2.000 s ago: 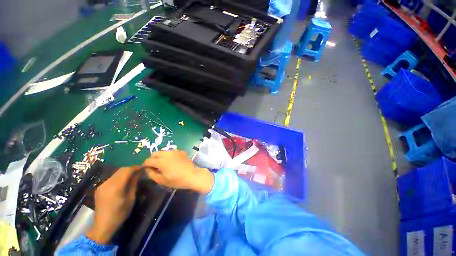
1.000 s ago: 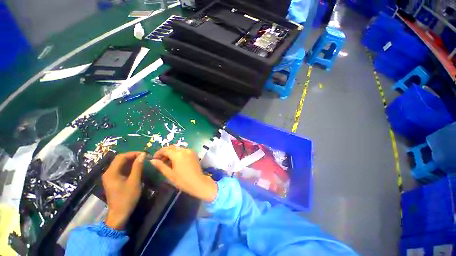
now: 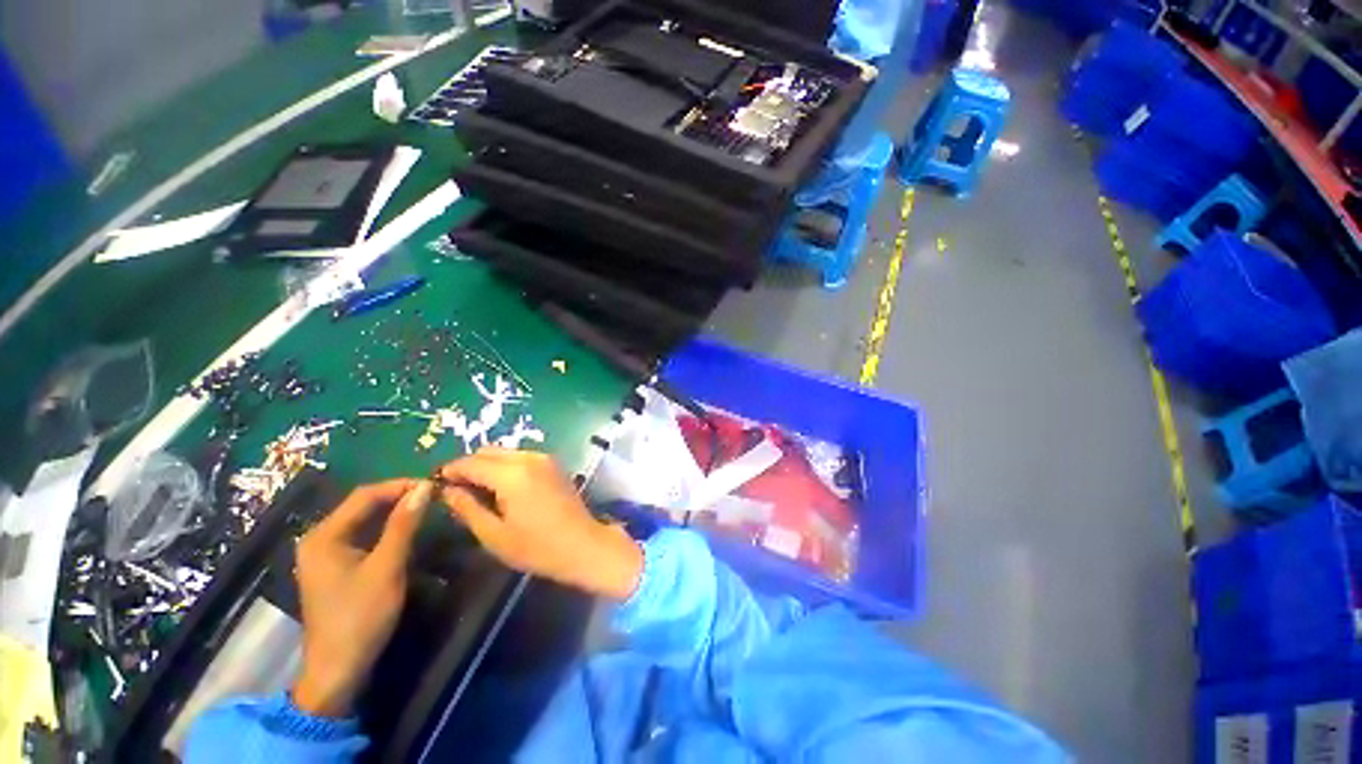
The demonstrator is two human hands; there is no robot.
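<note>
An open dark tablet in a black frame (image 3: 209, 627) lies at the bottom left, close to my body. Its silver-grey battery pack (image 3: 247, 657) shows left of my left wrist. My left hand (image 3: 356, 575) and my right hand (image 3: 530, 515) are above the device, with fingertips nearly meeting. A tiny dark part (image 3: 436, 481) is pinched between the fingertips of both hands. It is too small to identify. The hands hide part of the device.
Heaps of small black-and-white parts (image 3: 135, 575), orange-and-white parts (image 3: 281, 460) and white strips (image 3: 490, 411) lie beyond the device. Stacked black trays (image 3: 613, 194) stand behind. A blue bin (image 3: 896, 508) with red and clear scrap is at right. A blue-handled tool (image 3: 381, 296) lies farther back.
My hands have stayed together above the device; the fingers moved slightly apart, then closer, around the tiny part. The camera view has shifted a little.
</note>
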